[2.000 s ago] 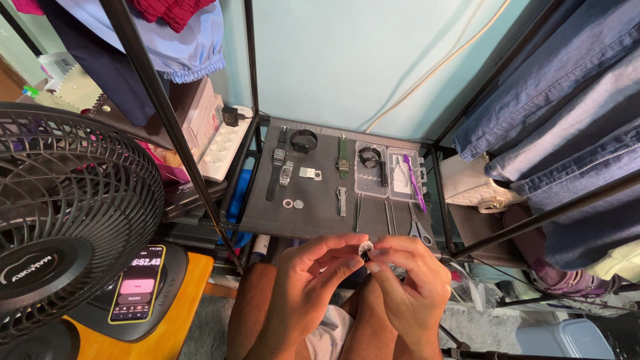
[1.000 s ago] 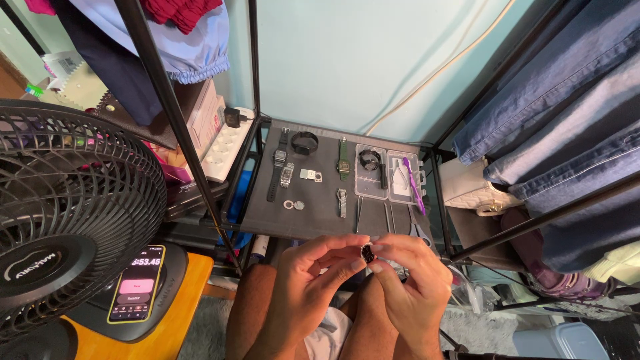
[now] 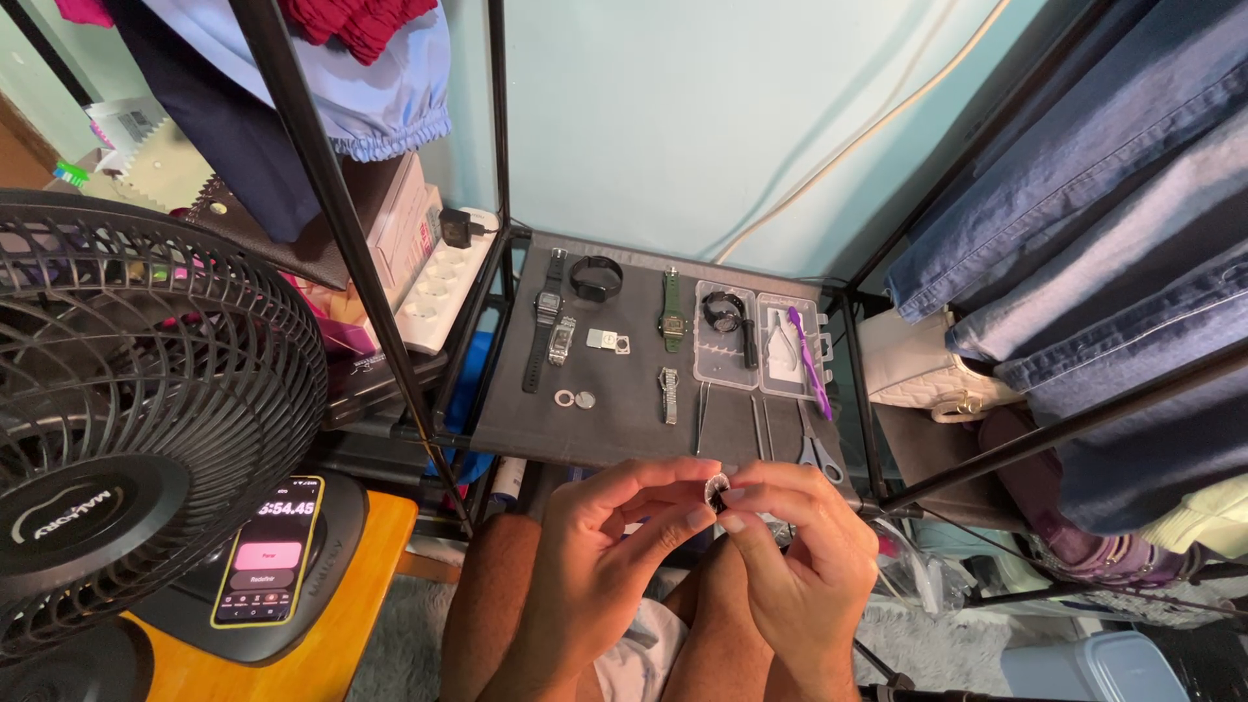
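Observation:
Between the fingertips of both hands is a small round part (image 3: 717, 492), silvery at the rim and dark in the middle, perhaps a watch movement. My left hand (image 3: 634, 546) pinches its left side, and my right hand (image 3: 795, 546) has its thumb and fingers at the right side. Beyond them, on the dark fabric shelf, lie a black digital watch (image 3: 547, 307), a steel watch (image 3: 561, 341), a round black watch (image 3: 596, 280), a green-strapped watch (image 3: 673, 317) and a metal bracelet (image 3: 668, 395). A ring (image 3: 564, 398) and a metal disc (image 3: 585, 399) lie side by side.
An open clear plastic case (image 3: 726, 375) holds a black strap and a screwdriver. Beside it are a purple brush (image 3: 808, 361), tweezers (image 3: 702, 419) and scissors (image 3: 819, 453). A fan (image 3: 127, 419) and a phone (image 3: 268, 556) stand left; black rack poles (image 3: 341, 224) and hanging jeans (image 3: 1102, 175) flank the shelf.
The small round part between the fingers has turned; its silvery rim shows now, where it looked mostly dark one second ago. Both hands stay in nearly the same place.

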